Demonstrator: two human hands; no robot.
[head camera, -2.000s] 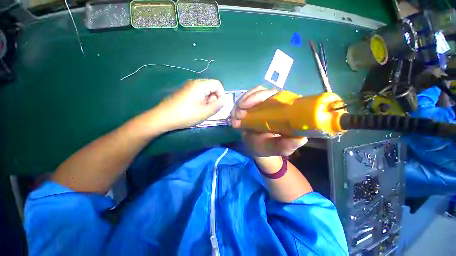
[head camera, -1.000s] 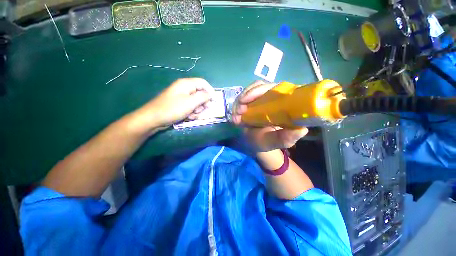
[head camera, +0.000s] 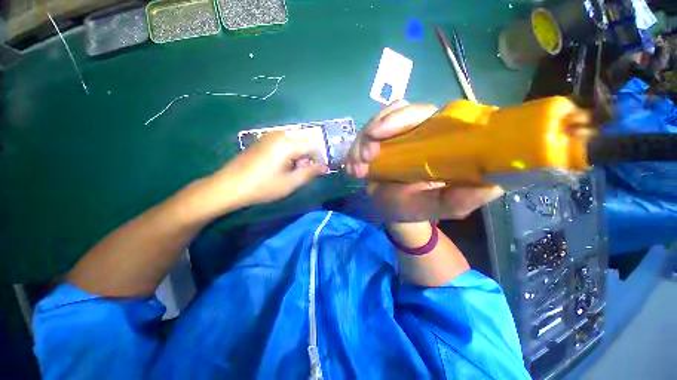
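The open phone housing (head camera: 338, 138) lies on the green mat, silver-white with a grey board area at its right end. My left hand (head camera: 278, 165) lies over its middle and lower edge, fingers bent against it; whether it grips the housing is partly hidden by the hand. My right hand (head camera: 401, 194) is wrapped around the yellow-orange electric screwdriver (head camera: 475, 145), held nearly level with its front end towards the housing's right end. The screwdriver's tip is hidden by my fingers, so contact with a screw cannot be seen.
Three screw trays (head camera: 184, 20) stand at the back left. A thin wire (head camera: 215, 94) lies behind the housing. A white card (head camera: 391, 76), a blue patch (head camera: 415, 30) and slim tools (head camera: 454, 63) lie back right. A grey parts tray (head camera: 545, 289) is at right, near another person's blue sleeve (head camera: 638, 215).
The housing shows more of its left end and upper edge. My left hand has shifted down across it. The screwdriver's rear has swung right and looks larger. The whole view has shifted slightly.
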